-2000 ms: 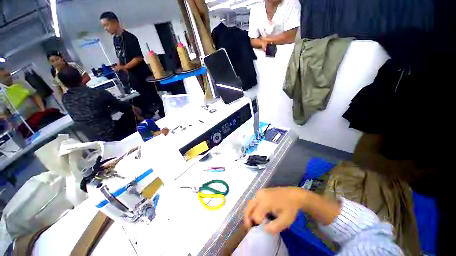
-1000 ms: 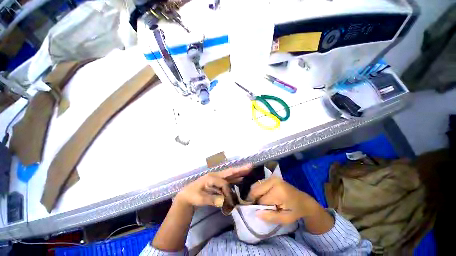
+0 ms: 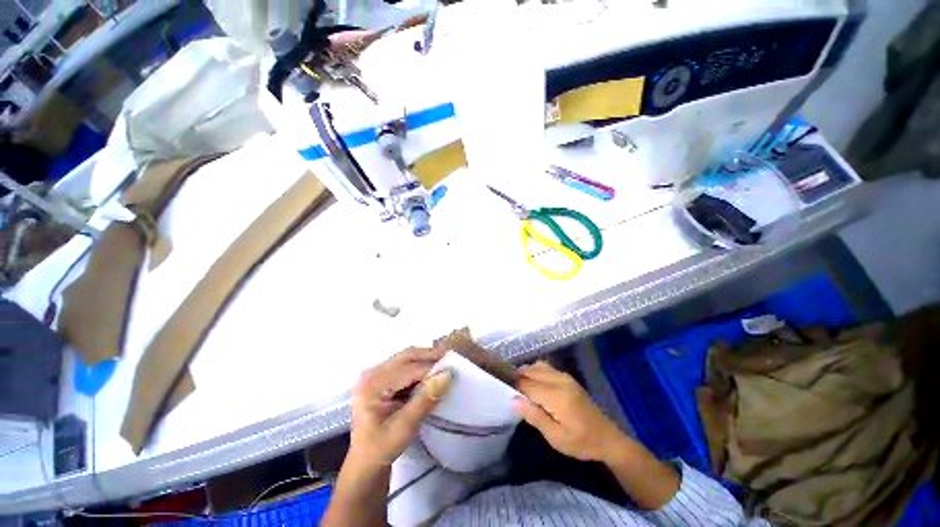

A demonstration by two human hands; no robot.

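A pale white pocket piece [image 3: 476, 396] with a brown upper edge lies over the front edge of the table, above the lap. My left hand [image 3: 397, 403] grips its left side, thumb on top. My right hand [image 3: 562, 408] grips its right side. The piece is spread between both hands, with more white cloth hanging below. The scissors [image 3: 555, 239], with one yellow and one green handle loop, lie on the table behind the hands, held by no hand. The sewing machine's presser foot and needle area [image 3: 415, 214] is behind and slightly left of the piece.
Long brown cut strips [image 3: 222, 299] and brown cut panels [image 3: 103, 299] lie at left, with a white cloth bundle [image 3: 186, 98] behind. A pink-blue stick [image 3: 582, 183] and a round dish [image 3: 734, 214] are on the right. A crumpled khaki garment pile [image 3: 814, 422] fills a blue crate.
Since one second ago, the cloth has been opened out flatter and raised to the table edge, its brown edge now up. Earlier, the view looked across the workshop and only my right hand showed.
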